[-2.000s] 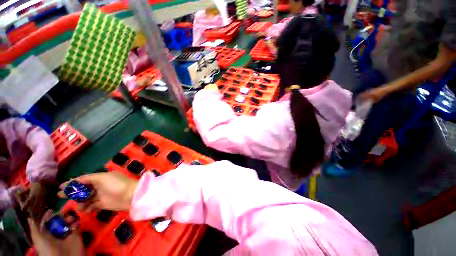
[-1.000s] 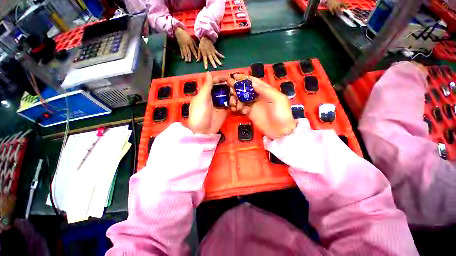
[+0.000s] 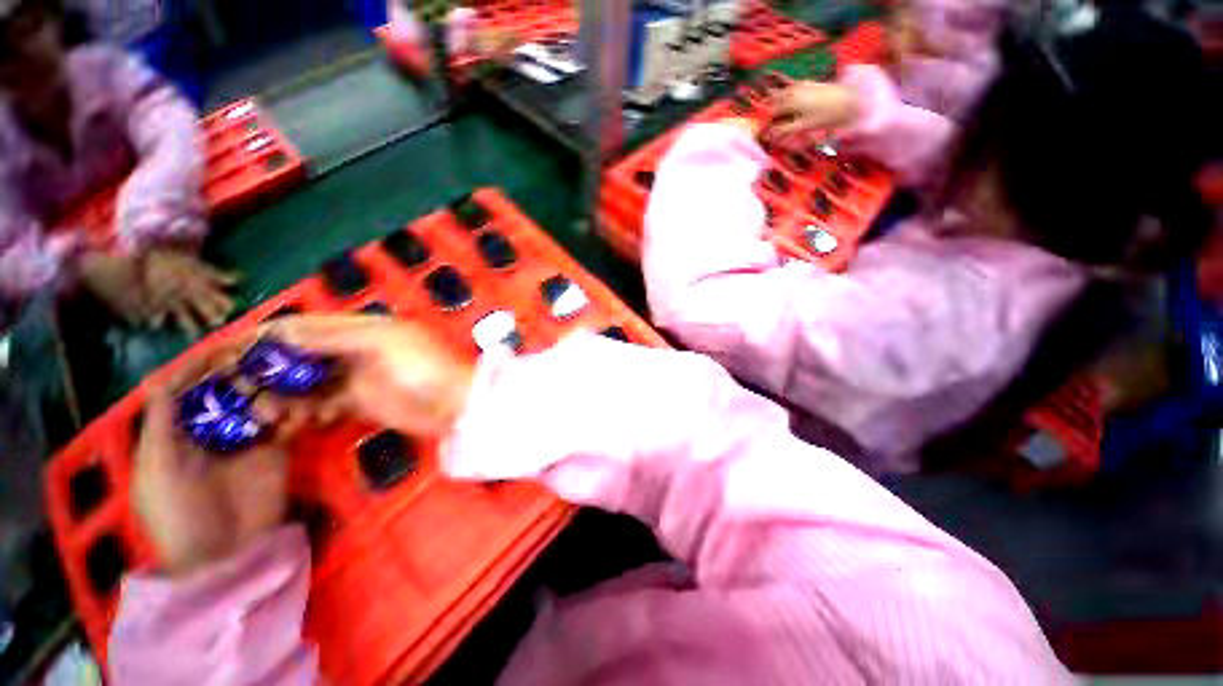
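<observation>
My left hand (image 3: 201,489) holds a smartwatch (image 3: 219,413) with a lit blue-violet screen, at the left of the view. My right hand (image 3: 382,369) holds a second smartwatch (image 3: 284,366), also lit blue-violet, close beside the first. Both hands are blurred and are over the left part of an orange-red pocketed tray (image 3: 402,590). Several dark smartwatches lie in the tray's pockets, one of them (image 3: 386,457) just below my right hand. Two near the right edge look partly white with glare. The fingertips and the dial details are too blurred to tell.
A person in a pink smock (image 3: 858,335) sits at the right, arms over another orange-red tray (image 3: 624,215). Across the green bench (image 3: 402,181), another person's hands (image 3: 168,286) rest beside the far left side of my tray. A metal post (image 3: 608,101) stands behind.
Since one second ago, the view has swung right, so my hands and tray appear further left. Both watches are still held and lit. The boxes and papers have left the view.
</observation>
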